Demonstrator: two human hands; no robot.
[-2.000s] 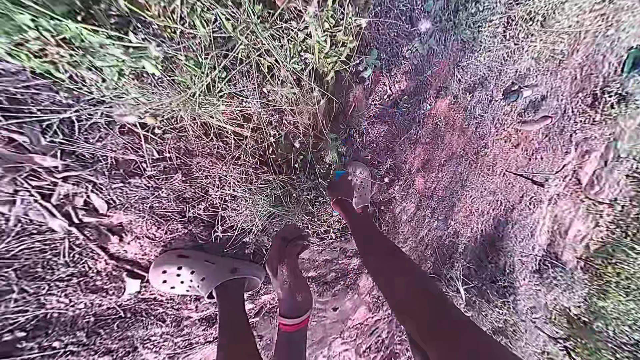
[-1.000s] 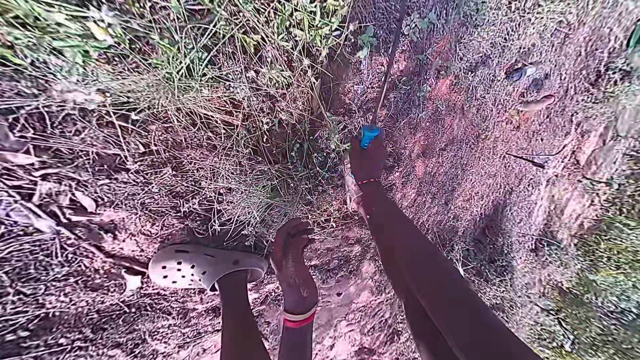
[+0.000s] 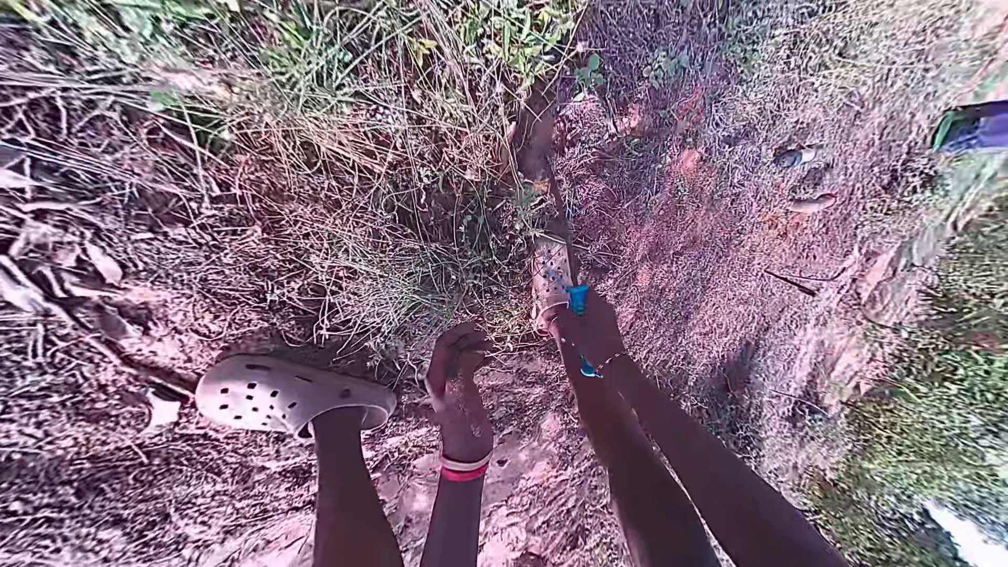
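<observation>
My right hand (image 3: 589, 327) is closed around the blue handle (image 3: 579, 299) of a long, thin-bladed cutting tool. Its dark, blurred blade (image 3: 561, 209) points up the view, along the edge of the grass clump (image 3: 441, 181). My left hand (image 3: 461, 386), with red and pale bands at the wrist, hovers low in front of the grass, its fingers loosely curled and nothing seen in them. On my feet are pale clogs with holes: the left clog (image 3: 291, 398) lies left of my left hand, and the right clog (image 3: 551, 276) is partly behind my right hand.
Dry stems and twigs (image 3: 87, 315) cover the ground at left. Short, dry ground cover (image 3: 693, 260) spreads to the right, with a dark stick (image 3: 791, 282) and a pair of shoes or similar objects (image 3: 811, 203) on it. A dark and green object (image 3: 976, 126) shows at the right edge.
The tool, raised with its blade upward one second ago, is now lower beside the grass. My right hand has moved down the view with it. My left hand stays in nearly the same place.
</observation>
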